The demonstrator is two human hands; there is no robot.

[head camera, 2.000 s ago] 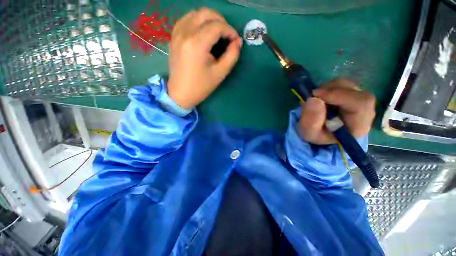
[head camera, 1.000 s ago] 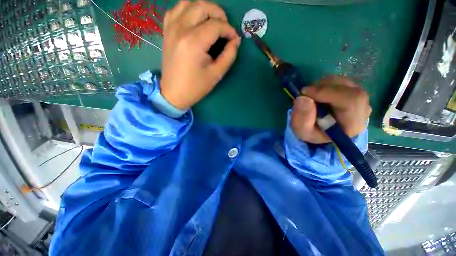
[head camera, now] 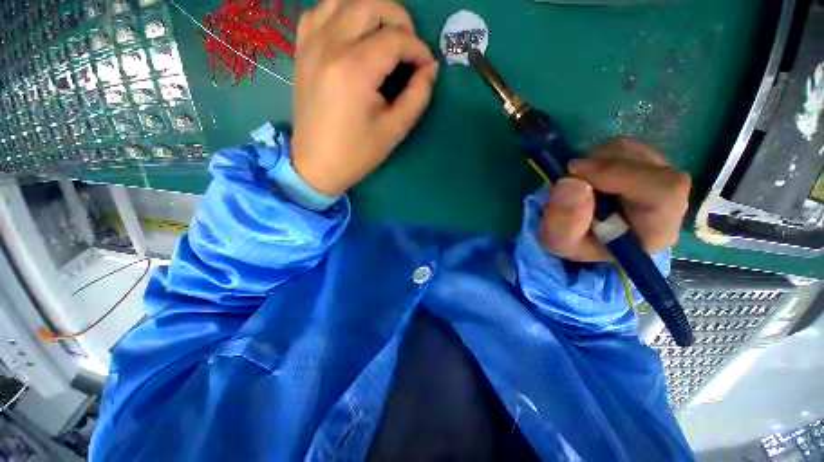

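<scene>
My right hand holds the dark blue soldering iron like a pen. Its dark tip touches or hovers at the lower right part of a white round pad, where a small dark and silver component lies. My left hand is left of the pad, thumb and forefinger pinched together at its edge. A thin whitish solder wire runs from the upper left to behind my left hand. The wire's end at my fingertips is too small to tell.
Red lead wires lie piled left of my left hand on the green mat. A clear blister tray is at far left. A metal-edged dark tray is at far right. Another silvery tray sits below bench level.
Since one second ago, my right hand and the iron have moved slightly right, and the tip has shifted from the pad's lower left to its lower right. My left hand stays nearly in place.
</scene>
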